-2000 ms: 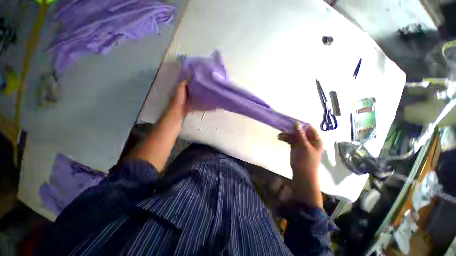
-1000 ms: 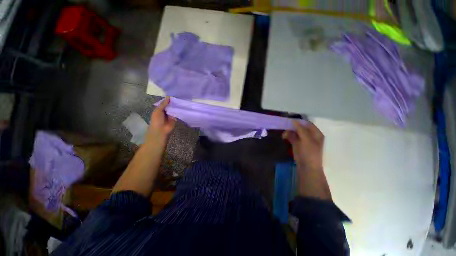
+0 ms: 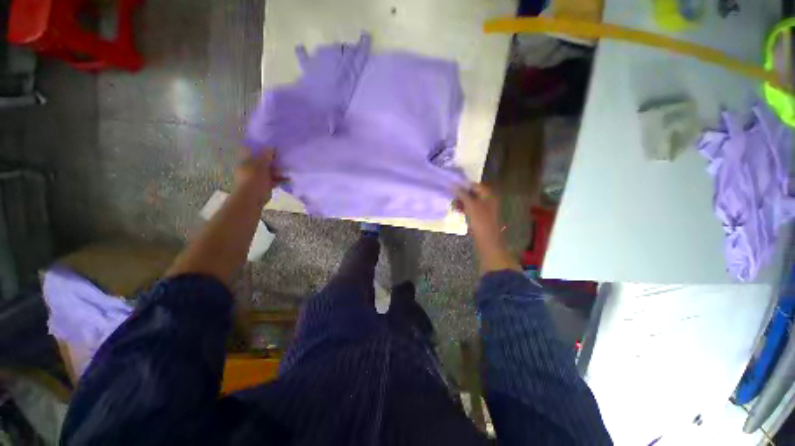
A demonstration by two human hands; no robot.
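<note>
A lilac garment piece [image 3: 375,179] is spread between my two hands over the small low table [image 3: 392,26], on or just above other lilac cloth; where one piece ends and the other begins is hard to tell. My left hand [image 3: 259,172] holds its left edge, with the fingers partly under the cloth. My right hand [image 3: 475,207] holds its right corner near the table's front right corner. The cloth lies fairly flat, with a fold and a narrow end sticking up at its far left.
A grey table [image 3: 632,200] on the right bears a crumpled lilac heap [image 3: 748,196], a yellow strip [image 3: 610,33] and a small greyish item [image 3: 669,129]. A white table [image 3: 671,340] is at lower right. A red stool [image 3: 83,30] stands at upper left. More lilac cloth [image 3: 80,307] lies at lower left.
The view has turned from the white pressing table to the low table. My hands have carried the stretched lilac piece forward from in front of the low table to over it.
</note>
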